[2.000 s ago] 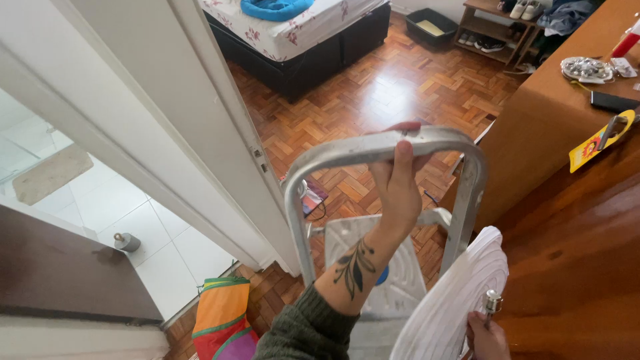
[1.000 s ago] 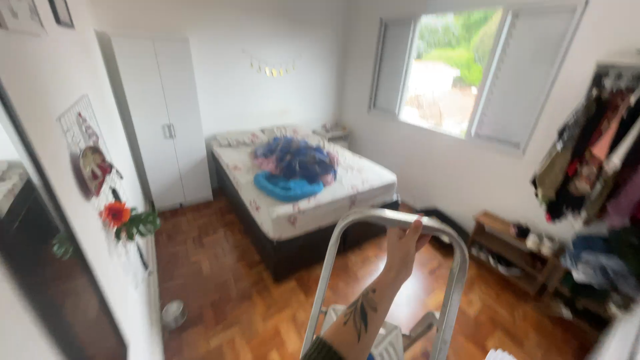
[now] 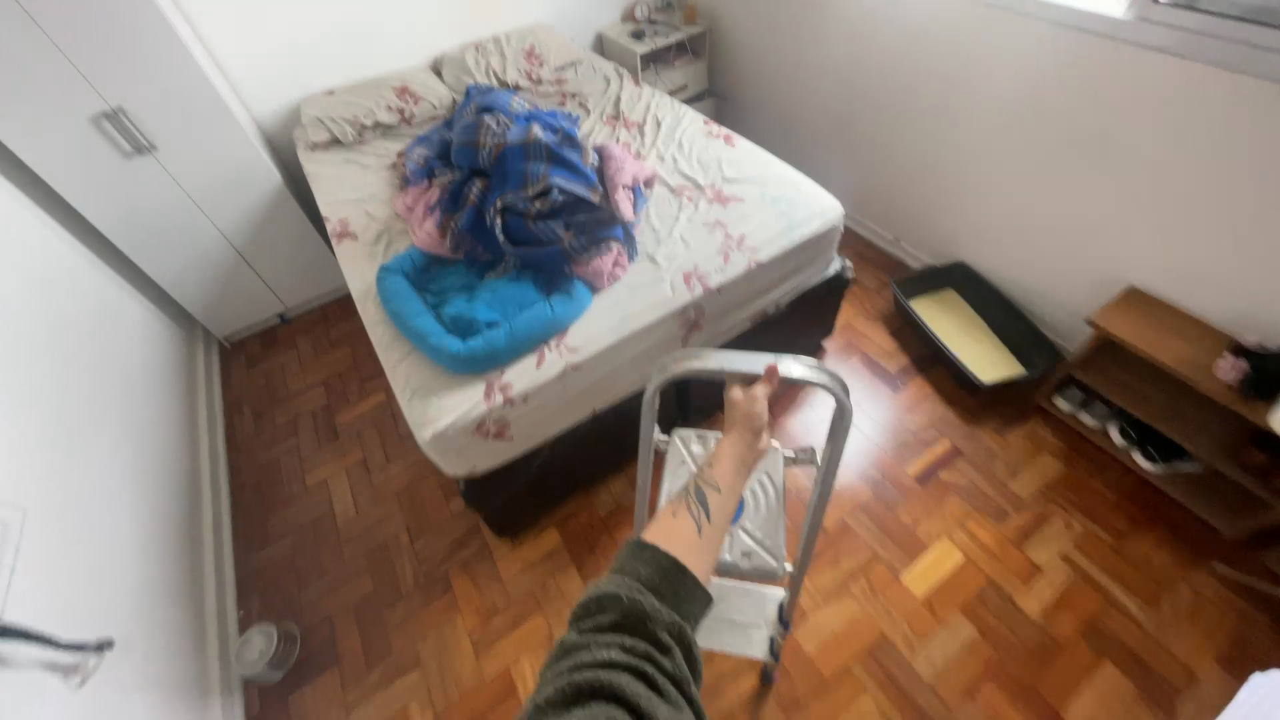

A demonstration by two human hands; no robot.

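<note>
My left hand (image 3: 750,410) grips the top rail of an aluminium step ladder (image 3: 822,480), with the forearm reaching forward from the bottom of the view. Flat metal steps show below and behind the wrist, and the forearm covers part of them. The ladder stands near the foot of the bed. My right hand is out of view. A small part of something white (image 3: 1255,698) shows in the bottom right corner; what holds it is hidden.
Ahead is a bed (image 3: 740,250) with a blue plaid blanket (image 3: 520,180) and a blue pet bed (image 3: 480,315). On the right are a black tray (image 3: 915,300) and a wooden shoe rack (image 3: 1160,325). A wardrobe (image 3: 190,150) stands left; a bowl (image 3: 267,650) sits by the wall.
The view has swung from the doorway into the bedroom. My left hand has stayed on the ladder's top rail. My right hand, seen earlier by a white bundle, has left the view.
</note>
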